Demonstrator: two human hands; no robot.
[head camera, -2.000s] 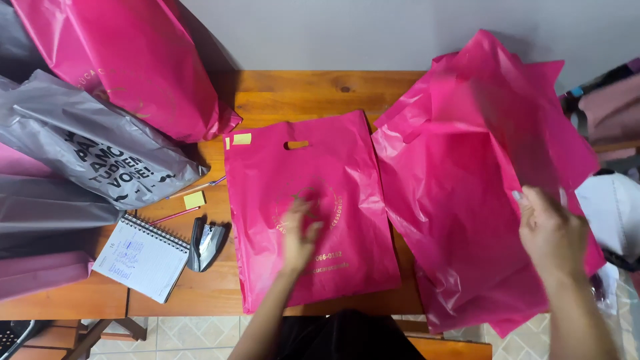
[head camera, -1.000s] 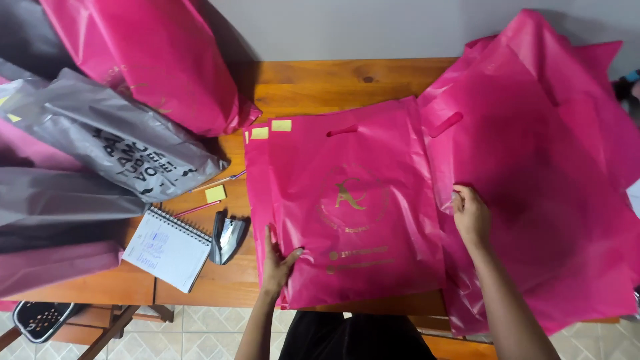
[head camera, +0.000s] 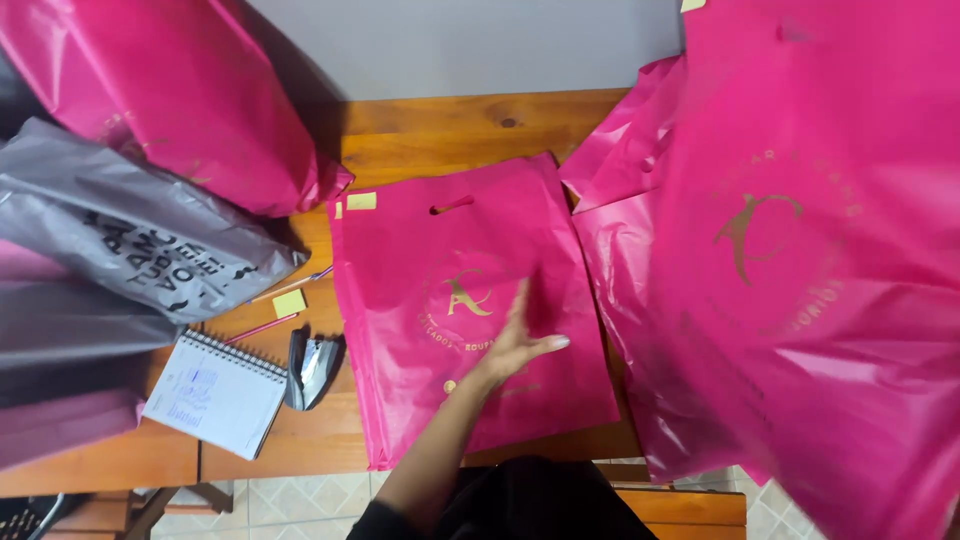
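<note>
My left hand (head camera: 521, 341), fingers spread, is over the lower right part of a pink plastic carrier bag (head camera: 397, 277) lying flat on the wooden table. That bag has a gold logo, a cut-out handle and yellow sticky notes (head camera: 361, 201) at its top left corner. At the right, another pink bag (head camera: 862, 315) with a similar logo is raised close to the camera, somewhat blurred, a yellow note at its top edge. It hides my right hand, so its grip does not show. Beneath it lie more pink bags (head camera: 622, 277).
Left of the flat bag are a stapler (head camera: 313, 369), a spiral notebook (head camera: 217, 394) with handwriting, a yellow sticky pad (head camera: 289, 303) and pencils (head camera: 260, 328). Full grey (head camera: 142, 225) and pink bags (head camera: 172, 97) crowd the far left. A grey wall (head camera: 480, 45) borders the wooden table (head camera: 480, 120).
A pink bag with a sticky note has been lifted at the right, toward the camera. My left hand has moved from the flat bag's left edge to over its lower right part.
</note>
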